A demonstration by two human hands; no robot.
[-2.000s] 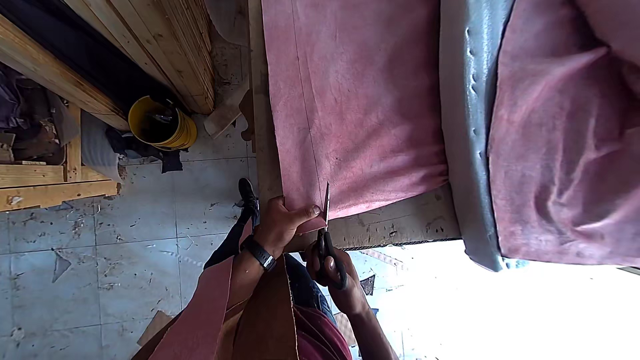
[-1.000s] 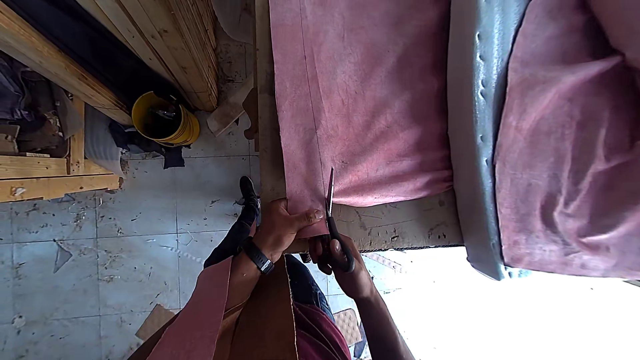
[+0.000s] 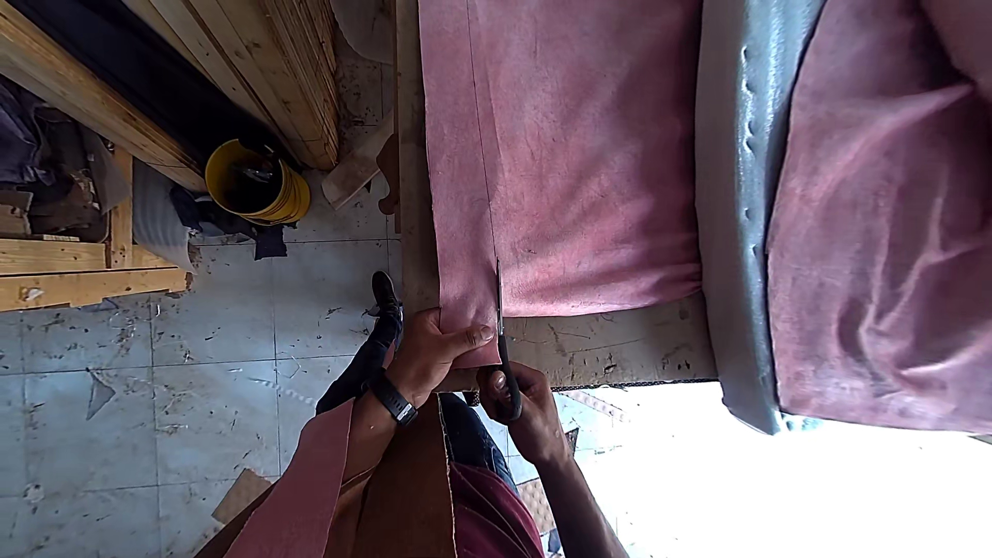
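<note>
A large pink sheet of leather (image 3: 589, 155) lies over the table, with a dark line running down near its left side. My left hand (image 3: 434, 349), a dark band on its wrist, pinches the lower end of the strip left of that line, thumb on top. In my right hand (image 3: 523, 399) are black-handled scissors (image 3: 508, 372), whose blades point up along the line at the leather's cut. A pink strip (image 3: 302, 480) and a brown piece of leather (image 3: 411, 480) hang over or beside my left forearm.
A grey padded roll (image 3: 736, 232) crosses the table (image 3: 620, 349), with more wrinkled pink leather (image 3: 883, 248) to its right. On the tiled floor at left stand a yellow bucket (image 3: 298, 198), wooden boards (image 3: 287, 70) and a wooden frame (image 3: 77, 287). Scraps lie about the floor.
The cut along the line reaches farther up the leather than two seconds ago. The scissor blades, seen narrow and slightly apart before, now lie nearly upright in view. My left hand keeps its hold.
</note>
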